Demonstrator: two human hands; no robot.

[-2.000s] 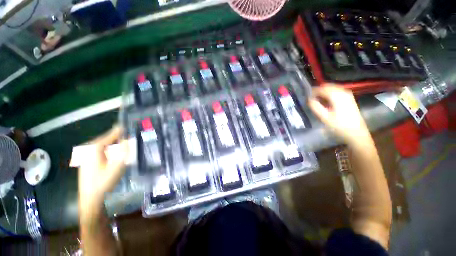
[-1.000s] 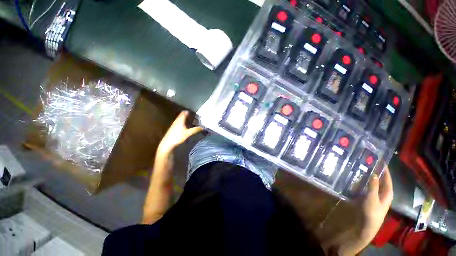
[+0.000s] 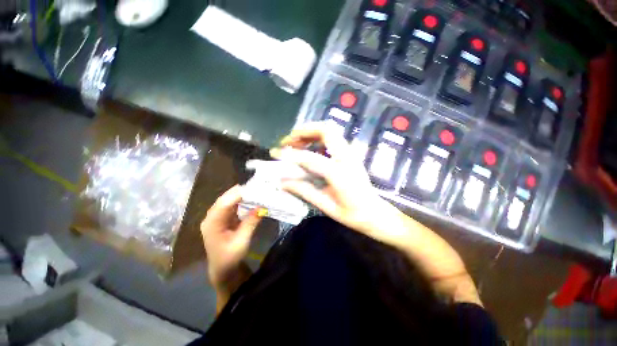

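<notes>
My left hand (image 3: 230,230) holds a white label sheet (image 3: 274,196) over the bench's front edge, in front of my body. My right hand (image 3: 338,179) is at the sheet's upper side, its fingers bent over it; blur hides whether they grip it. A clear blister tray (image 3: 379,81) lies on the bench to the right, with two rows of black devices (image 3: 436,152), each with a red round spot. White labels show below the red spots. My right hand covers part of the tray's near left corner.
A white label roll (image 3: 291,64) with a loose strip lies left of the tray. A cardboard box (image 3: 189,216) with crinkled clear plastic (image 3: 145,189) stands low left. White bins (image 3: 115,311) are at the bottom left. A red tray edge (image 3: 595,121) is at the far right.
The tray has come to rest on the bench. My right hand has left its right edge and moved to my left hand, which now holds the label sheet.
</notes>
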